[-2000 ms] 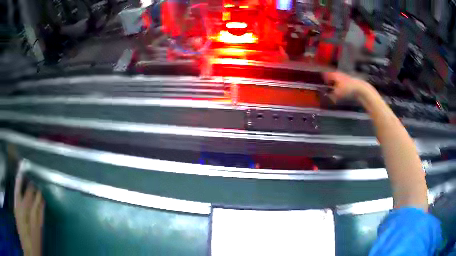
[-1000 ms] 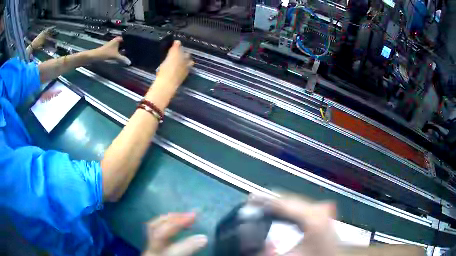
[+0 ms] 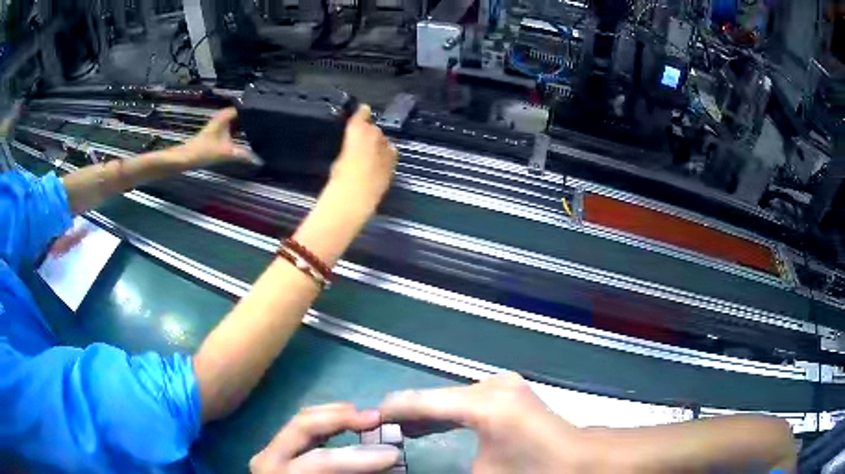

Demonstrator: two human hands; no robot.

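Observation:
My left hand [image 3: 320, 446] and my right hand [image 3: 500, 421] are at the bottom edge, bare and cut off by it. Their fingertips meet around a small pale grey, block-like thing [image 3: 384, 444] with dark lines. I cannot tell whether it is a held part or covered fingertips; the undersides of both hands are hidden. A white tray or sheet [image 3: 611, 407] shows behind my right hand and forearm, mostly hidden.
On the left, a person in blue sleeves [image 3: 111, 398] holds a black bar-shaped block [image 3: 295, 134] over the conveyor rails [image 3: 445, 241]. A white tray [image 3: 79, 264] lies by that person. An orange-red strip [image 3: 681, 230] lies among the rails, with machinery behind.
The blurred dark object at my right hand no longer shows. My hands have come together. The view has shifted slightly; the other person still holds the black block.

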